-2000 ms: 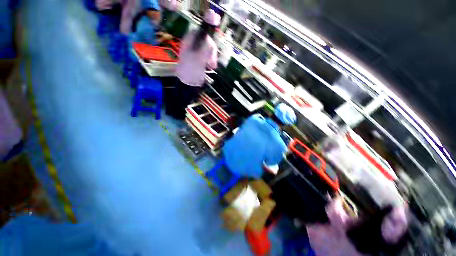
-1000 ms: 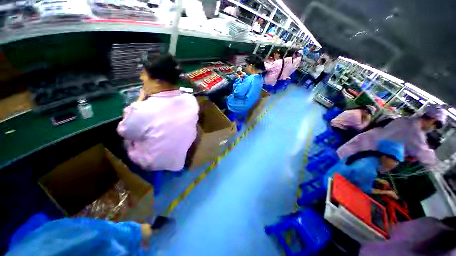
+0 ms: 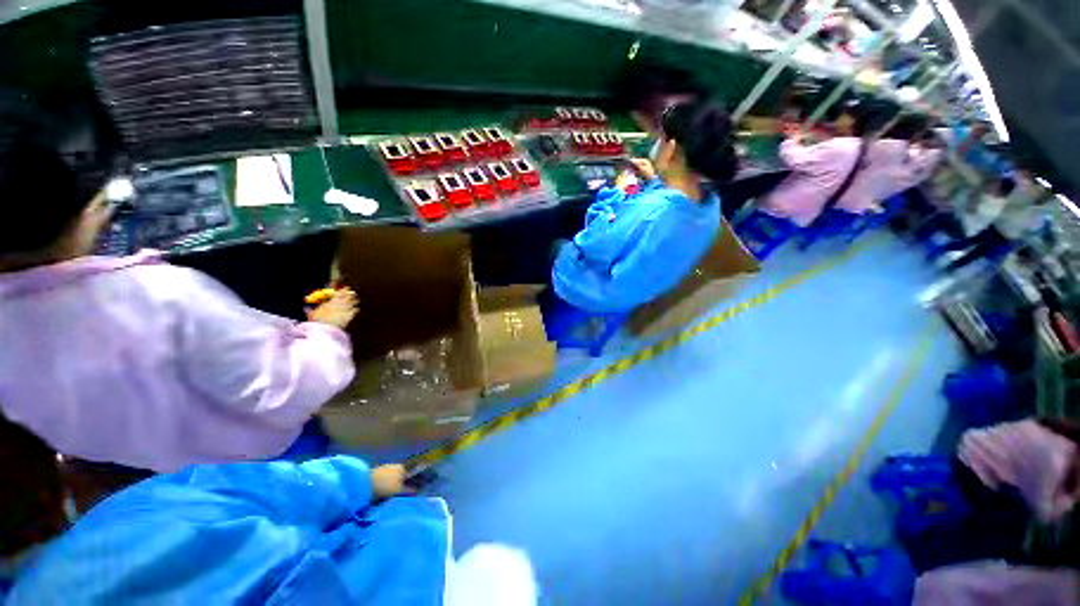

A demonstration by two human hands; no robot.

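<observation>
My left hand (image 3: 389, 479) shows small and bare at the end of a blue sleeve (image 3: 272, 485), low and left of the middle. It is closed on a small dark slab (image 3: 422, 479), blurred against the floor. A second blue sleeve edge (image 3: 432, 545) shows at the bottom, with a blurred, overexposed white shape (image 3: 495, 575) beside it. I cannot tell if this is my right hand.
A person in pink (image 3: 166, 355) sits close at left, hand over an open cardboard box (image 3: 409, 426) holding clear plastic. A person in blue (image 3: 640, 243) sits beyond. Red-based units (image 3: 477, 184) fill trays. Blue stools (image 3: 847, 574) stand lower right.
The view has swung left and closer to the bench and box. My left hand stays low in view with the dark slab. The white shape has appeared at the bottom.
</observation>
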